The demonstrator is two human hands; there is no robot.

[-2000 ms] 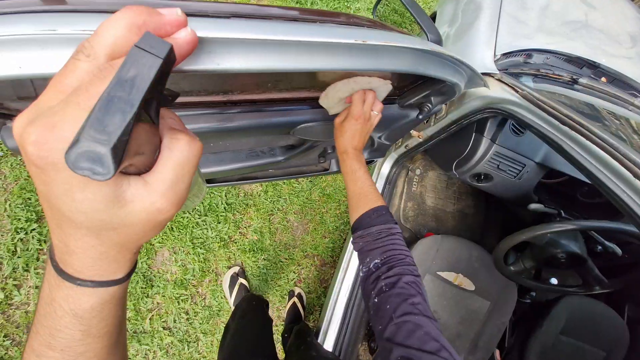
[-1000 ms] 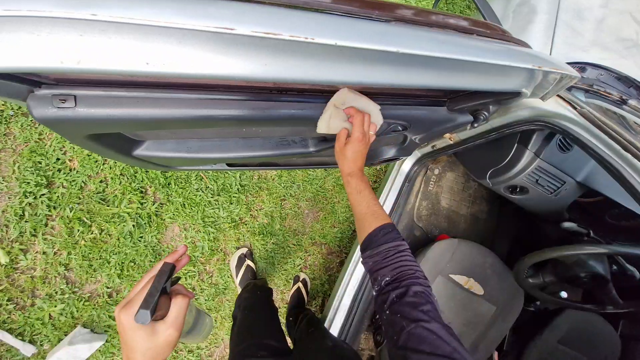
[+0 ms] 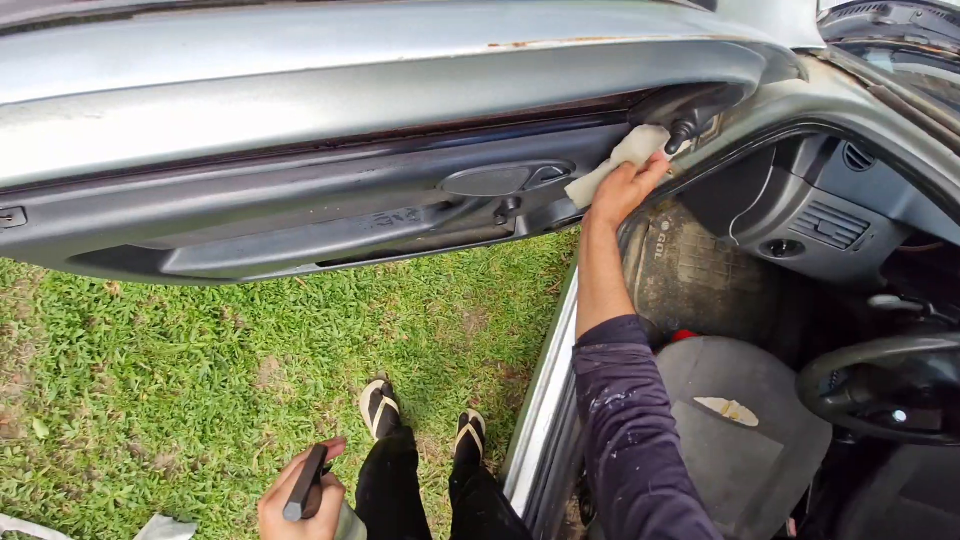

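With my right hand (image 3: 626, 187) I hold a pale cloth (image 3: 637, 150) against the front end of the open car door's inner panel (image 3: 285, 195), close to the black mirror adjuster knob (image 3: 681, 133). Low in the view, over the grass, my left hand (image 3: 300, 495) is closed around a spray bottle with a black trigger head (image 3: 305, 484); only a bit of its body shows. The inner door handle (image 3: 551, 174) and the window crank (image 3: 506, 211) are left of the cloth.
The steering wheel (image 3: 885, 382) and a grey seat (image 3: 720, 450) with a torn cover are at the right, past the door sill (image 3: 544, 397). Grass (image 3: 225, 360) lies under the door. A whitish scrap (image 3: 166, 528) is at the bottom left.
My right hand has moved the cloth along the panel toward the hinge end of the door. My left hand, earlier raised large before the camera, has gone down with the bottle.
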